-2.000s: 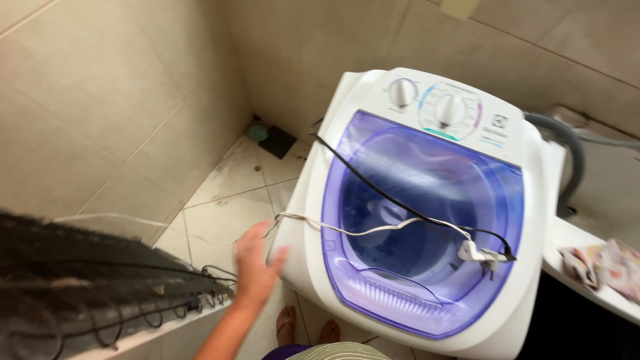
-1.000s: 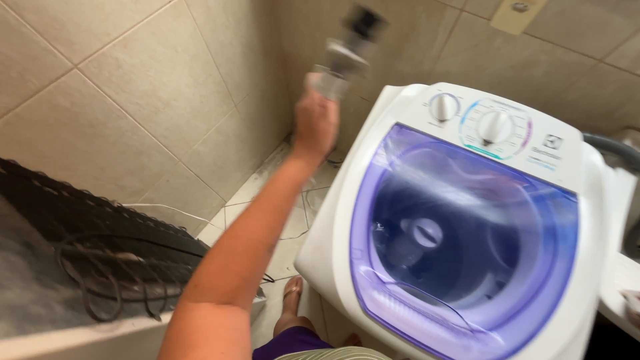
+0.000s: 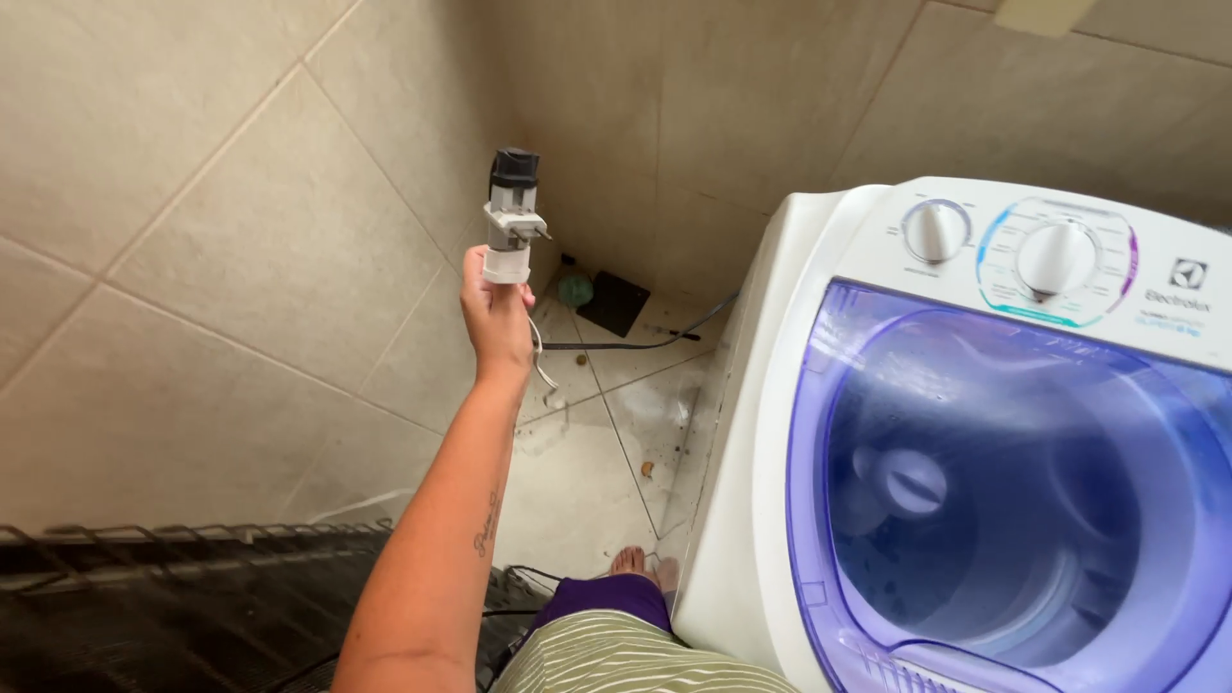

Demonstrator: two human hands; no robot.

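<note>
My left hand (image 3: pixel 499 313) is raised over the floor to the left of a white top-load washing machine (image 3: pixel 770 404). Its fingers are closed around the lower end of a white plug adapter (image 3: pixel 507 231), whose metal pins point right. A black plug (image 3: pixel 515 168) is stacked at the top of the adapter. A thin white cord (image 3: pixel 541 361) hangs below the hand, and a black cable (image 3: pixel 626 346) runs from near the wrist toward the machine's side. The machine's translucent purple lid (image 3: pixel 813 462) is down, with no cord on its visible part. My right hand is out of view.
Tiled walls (image 3: pixel 241 192) meet in the corner ahead. On the floor there lie a dark square piece (image 3: pixel 614 303) and a round greenish object (image 3: pixel 576 290). A dark metal coil grid (image 3: pixel 192 606), apparently a refrigerator's back, stands at lower left. My bare foot (image 3: pixel 628 560) is beside the machine.
Two seconds ago the adapter and cords lay across the purple lid, with my left hand at the machine's left edge. Now that hand holds them up, left of the machine.
</note>
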